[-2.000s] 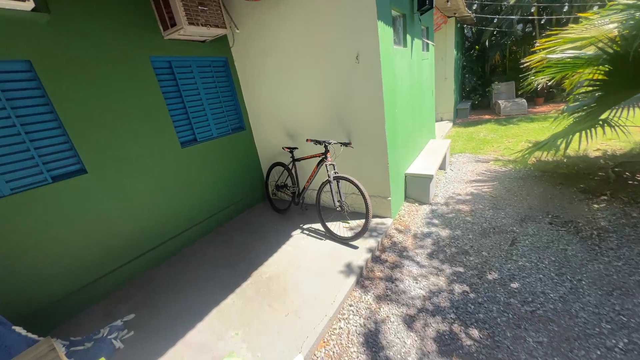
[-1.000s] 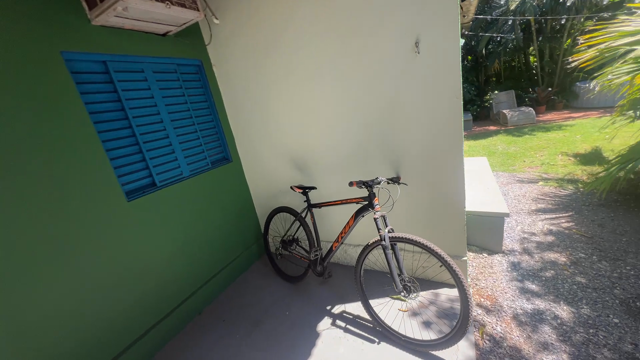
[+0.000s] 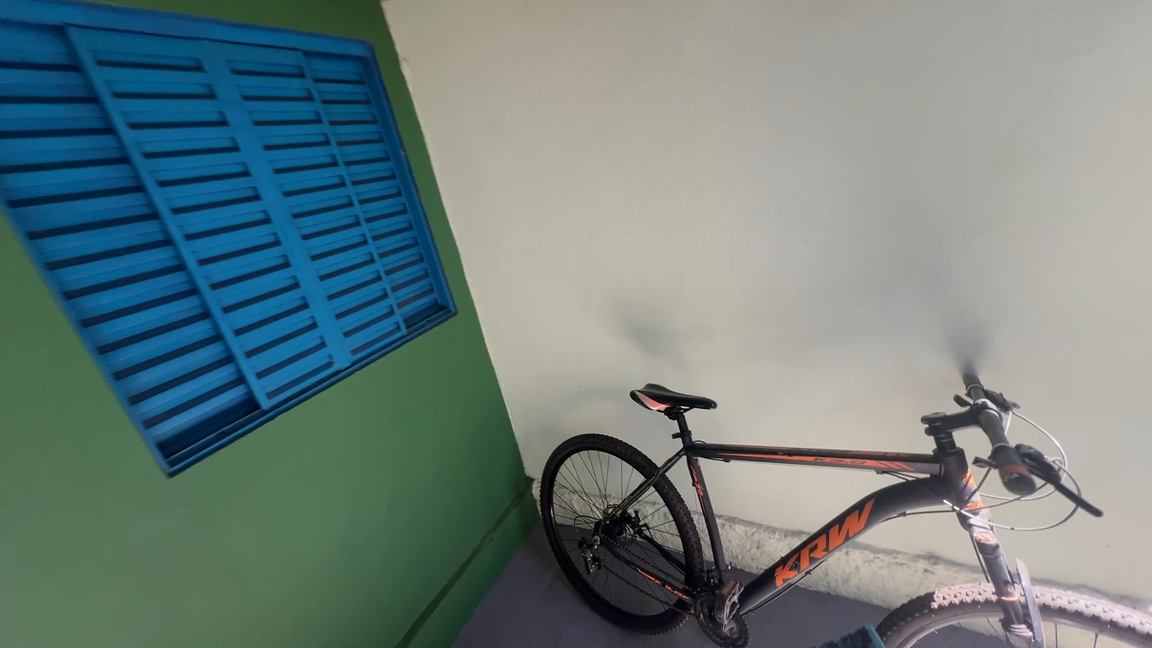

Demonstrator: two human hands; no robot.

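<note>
Neither my left hand nor my right hand shows in the head view. A black mountain bicycle with orange trim (image 3: pixel 819 544) stands upright along a pale wall, low on the right. Its saddle (image 3: pixel 673 398) is black with a reddish patch, and its handlebar (image 3: pixel 994 432) rises at the far right, one end close to the wall. The rear wheel (image 3: pixel 621 533) sits near the corner of the walls, while the front wheel (image 3: pixel 963 612) is cut off by the lower edge. A small teal thing (image 3: pixel 853 639) pokes in at the bottom; what it is I cannot tell.
On the left, a green wall (image 3: pixel 297 504) holds a blue louvered window shutter (image 3: pixel 243 207). It meets the pale wall (image 3: pixel 720 180) in a corner behind the rear wheel. Grey floor (image 3: pixel 517 585) shows beneath the bicycle.
The view has come much closer to the bicycle and the corner. The gravel, lawn and white bench seen earlier at the right are out of view.
</note>
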